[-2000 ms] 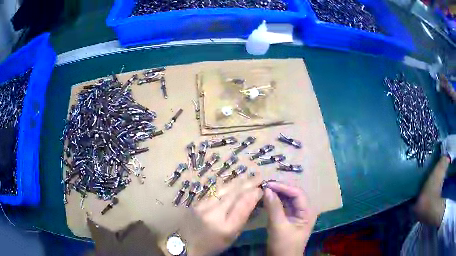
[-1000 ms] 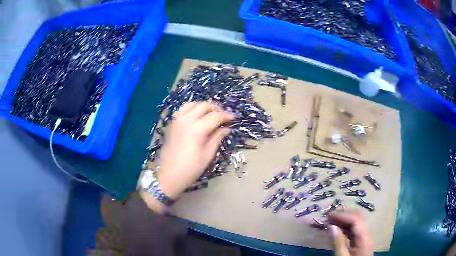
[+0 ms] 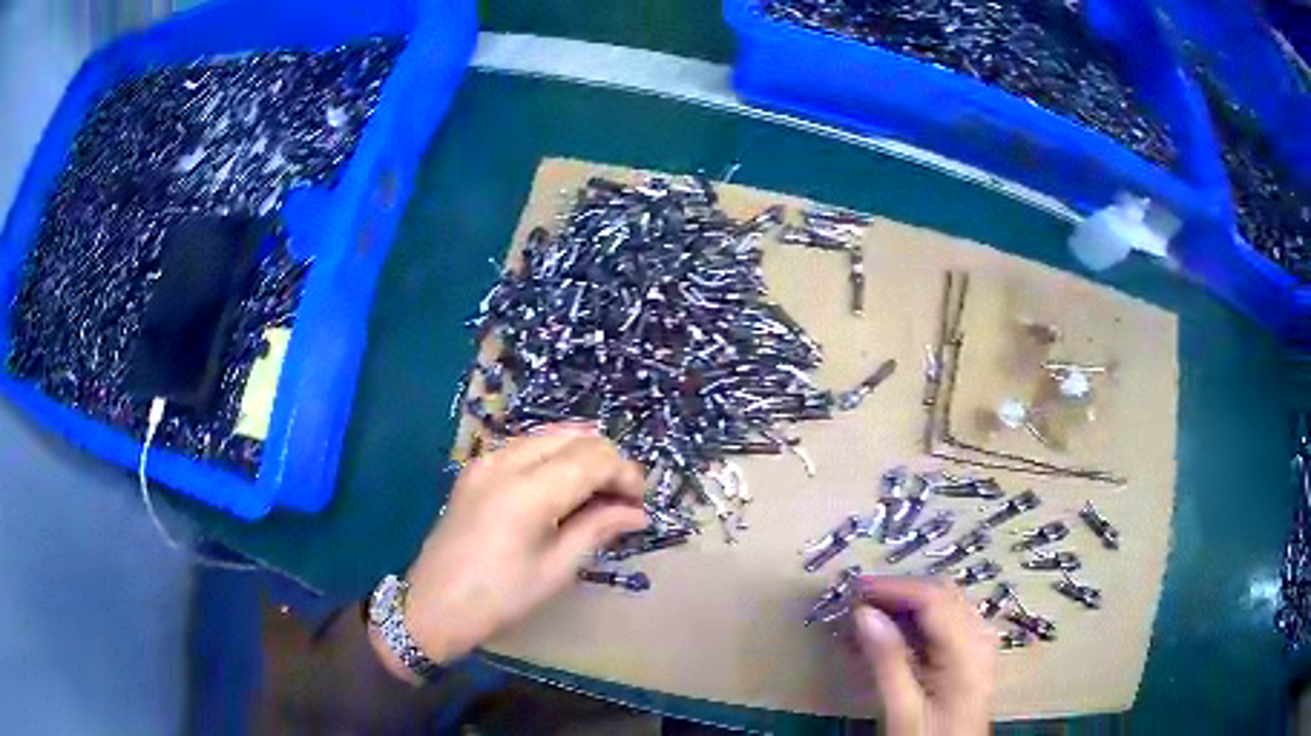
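A large heap of small dark metal parts with silver ends [image 3: 647, 316] lies on the left of the tan cardboard sheet [image 3: 719, 633]. My left hand [image 3: 525, 532], with a watch on the wrist, is at the heap's lower edge, fingers bent; whether it holds a part cannot be told. My right hand [image 3: 927, 647] is at the lower left of the set-apart parts [image 3: 963, 539], thumb and forefinger at a part [image 3: 834, 594]; whether they grip it is blurred. Two small white cups [image 3: 1074, 384] sit on the stained pad [image 3: 992, 360].
A blue bin full of parts [image 3: 381, 216] stands at left, with a black block [image 3: 194, 309] and white cable on the parts. Another blue bin [image 3: 978, 130] is at the back. A white bottle [image 3: 1121, 233] lies beyond the sheet. More parts [image 3: 1298, 532] are at the far right edge.
The view has turned left since the first frame. My hands, together earlier, are now apart. My left hand has moved down from the heap's middle to its lower edge; my right hand has shifted left.
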